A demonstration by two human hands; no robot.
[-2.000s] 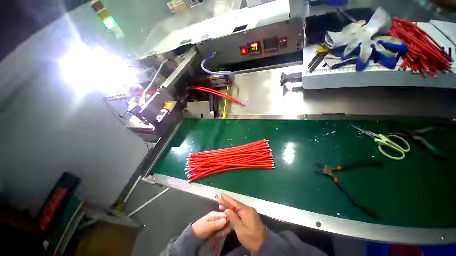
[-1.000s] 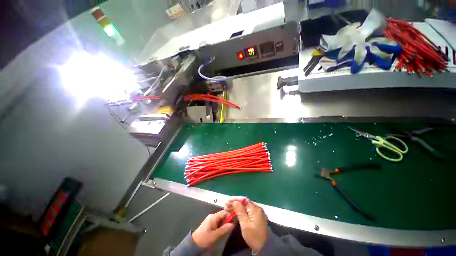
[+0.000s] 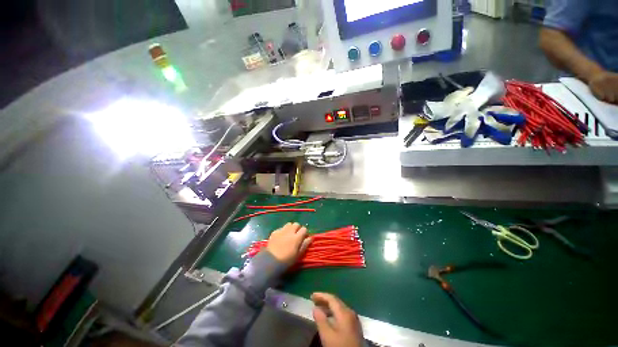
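A flat pile of red leads (image 3: 335,249) with pale ends lies on the green mat (image 3: 400,291). My left hand (image 3: 289,242) is on the left part of the pile, fingers bent over the leads; whether it grips them is hidden. My right hand (image 3: 337,321) is at the bench's front edge, thumb apart from the fingers, with no lead visible in it. Loose red leads (image 3: 278,211) lie on the mat behind the pile.
Orange-and-black pliers (image 3: 444,276), scissors (image 3: 515,242) and dark-handled pliers (image 3: 559,234) lie at right. Gloves (image 3: 474,115) and more red leads (image 3: 545,115) are on the white shelf (image 3: 488,157). A person's arm (image 3: 576,61) reaches over its far right. A bright lamp glares left.
My hands have separated; the left moved forward onto the pile. Loose leads now lie on the mat behind it. The view has tilted up, showing the control panel and another person.
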